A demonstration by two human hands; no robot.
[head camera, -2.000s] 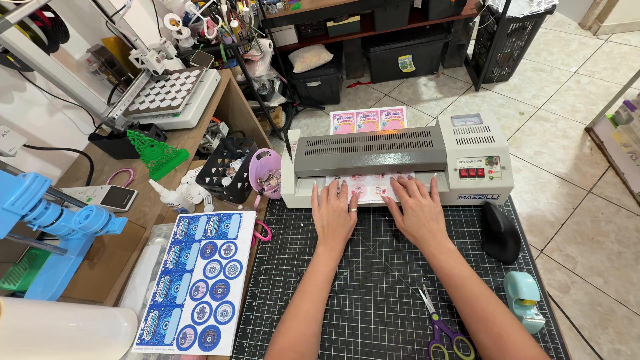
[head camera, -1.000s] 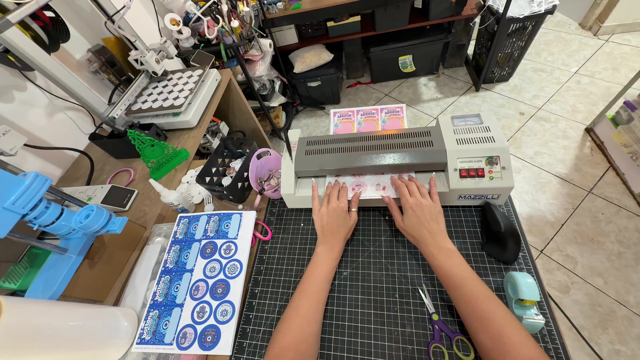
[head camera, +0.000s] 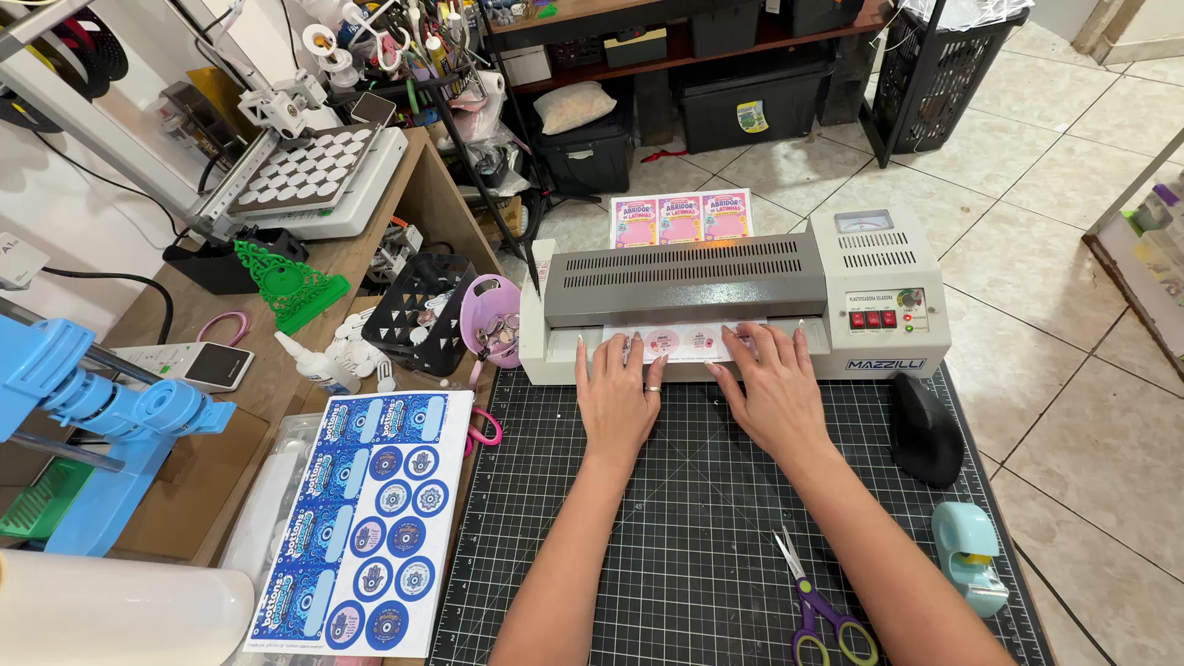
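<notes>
A grey and cream Mazzilli laminator [head camera: 684, 282] stands at the back of a black cutting mat [head camera: 684, 518]. A printed sheet with pink round designs [head camera: 680, 342] lies partly in its front slot, and its far part with pink labels [head camera: 682, 220] seems to show behind the machine. My left hand [head camera: 618, 393] rests with spread fingertips on the sheet's left part. My right hand [head camera: 772, 393] touches the sheet's right part with its fingertips. Neither hand is closed around anything. Purple and green scissors [head camera: 819, 606] lie beside my right forearm, blades slightly apart.
Left of the mat are a blue printed sheet [head camera: 370, 527], pink scissors [head camera: 483, 427], a purple bucket [head camera: 491, 314], a black basket [head camera: 421, 319] and a glue bottle [head camera: 319, 365]. On the right are a black computer mouse [head camera: 925, 433] and a light blue tape dispenser [head camera: 969, 560].
Less of the printed sheet shows in front of the slot than two seconds ago; it has moved further into the laminator. Both hands have stayed nearly in place.
</notes>
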